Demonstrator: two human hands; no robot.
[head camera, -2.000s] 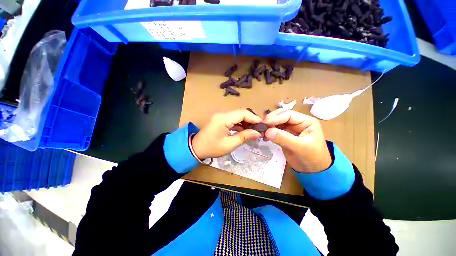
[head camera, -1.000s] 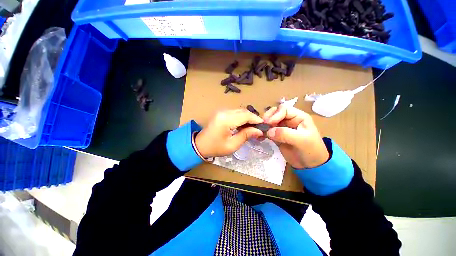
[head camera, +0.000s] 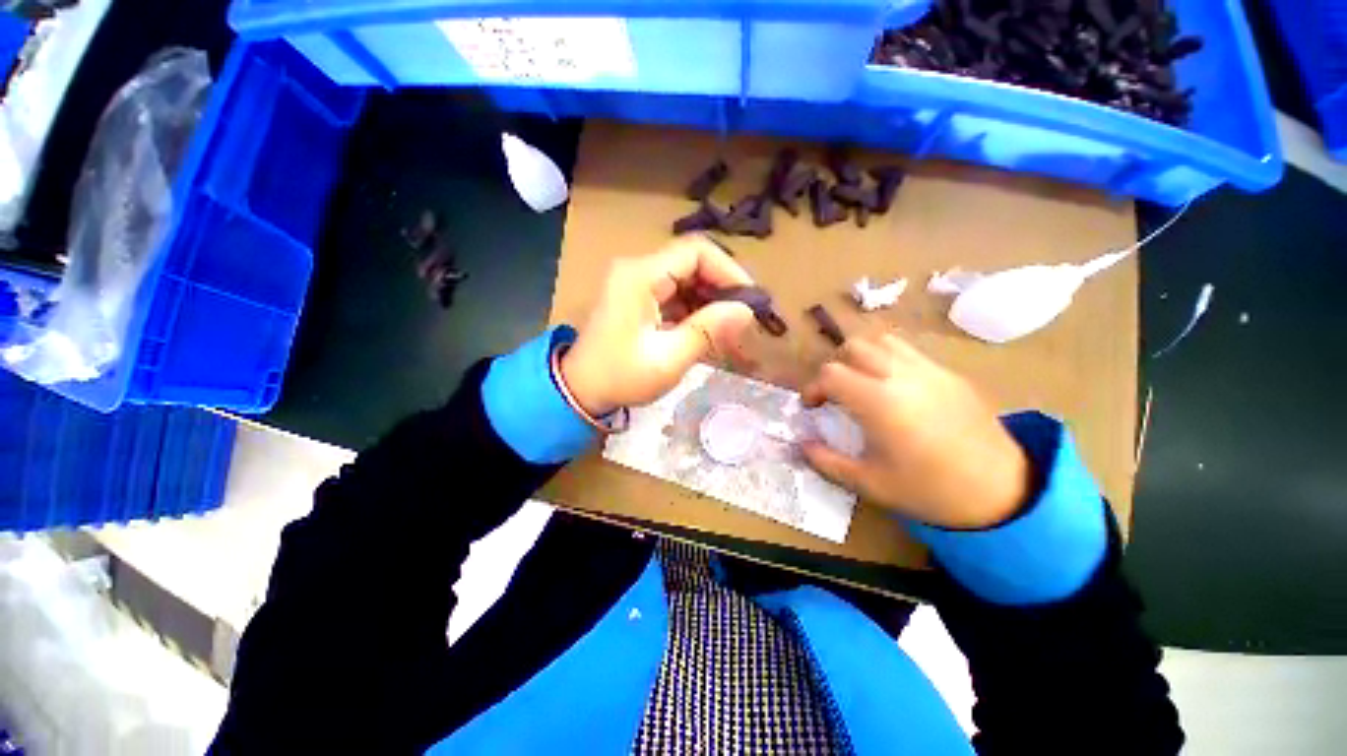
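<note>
My left hand (head camera: 650, 328) holds a small dark moulded part (head camera: 756, 304) between thumb and fingertips above the cardboard mat. My right hand (head camera: 916, 428) is lower and to the right, over the right part of the printed paper sheet (head camera: 650, 443); its fingertips are close together and blurred, and whether they hold something cannot be told. A pale round dish (head camera: 727, 434) lies on the smudged sheet, and another pale round shape is partly hidden by the right fingertips. A loose dark part (head camera: 827, 324) lies just above my right hand.
Dark parts (head camera: 746, 217) lie on the upper cardboard (head camera: 1034, 428). A white bottle with a long thin tip (head camera: 1016, 303) and a tissue scrap (head camera: 879, 293) lie right. A white teardrop piece (head camera: 533, 173) is upper left. Blue bins (head camera: 591, 67) stand behind, another (head camera: 222, 281) left.
My hands were together on a dark part; now they are apart. My right hand has moved down and right, and my left hand keeps the part. The round dish has come into view.
</note>
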